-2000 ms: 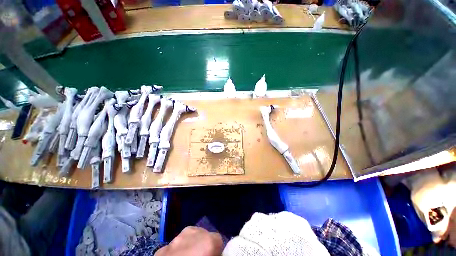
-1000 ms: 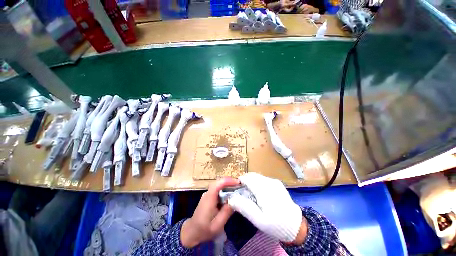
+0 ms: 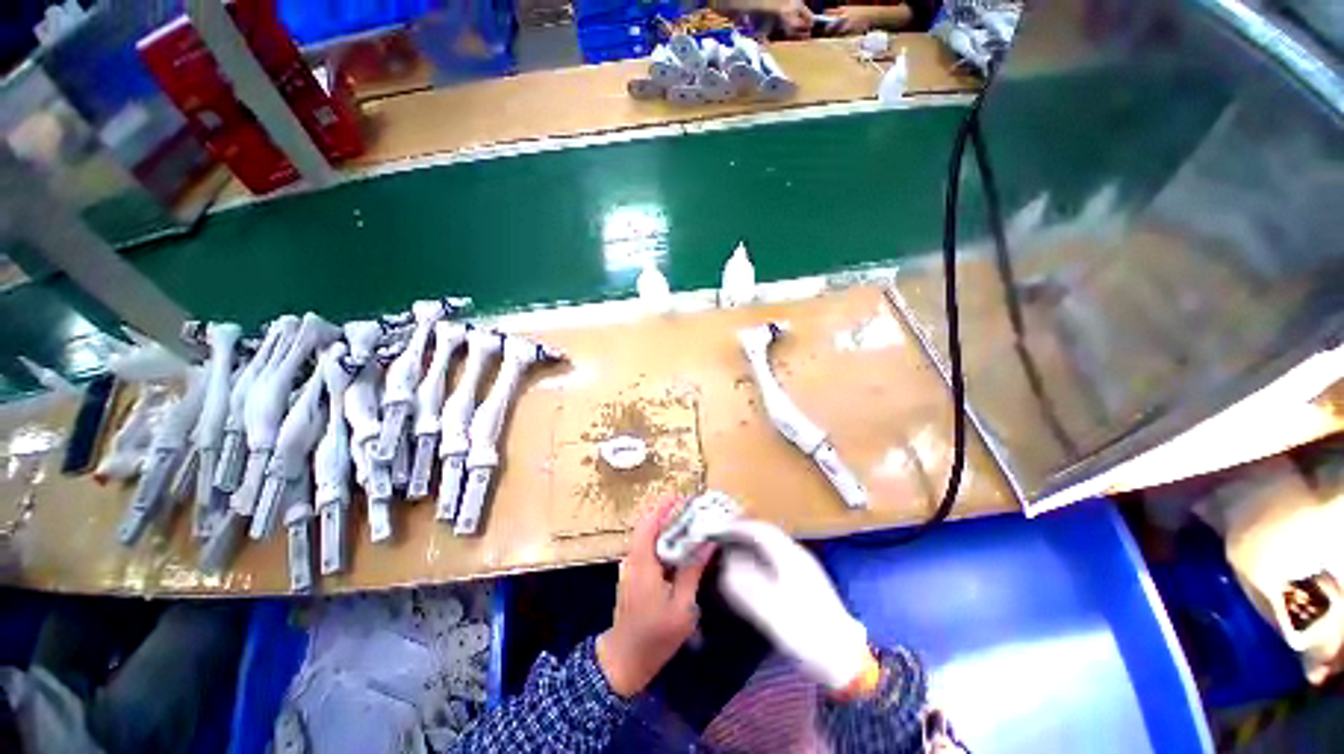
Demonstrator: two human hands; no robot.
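Note:
My bare left hand [image 3: 650, 601] is shut on a small grey-white housing [image 3: 696, 523], held up near the bench's front edge. My right hand [image 3: 784, 592], in a white knit glove, is against the housing's right side; it is blurred, and its fingertips do not show clearly. Just beyond the hands lies a thin brown work pad [image 3: 666, 469] covered with brown specks. A small white oval ring [image 3: 624, 451] lies on it. One long grey-white limb-shaped piece [image 3: 790, 418] lies to the right of the pad.
Many limb pieces [image 3: 302, 417] lie piled left. Two nozzle bottles [image 3: 739, 277] stand by the green belt [image 3: 487, 236]. A black cable [image 3: 955, 324] hangs before the metal-sided guard [image 3: 1164, 280]. Blue bins [image 3: 1135, 633] sit below. Another person's hands [image 3: 796, 18] show at the far bench.
My hands came up from the bench's front edge with the housing. Since one second ago, the housing has turned and my gloved hand has shifted slightly lower. The view has tilted.

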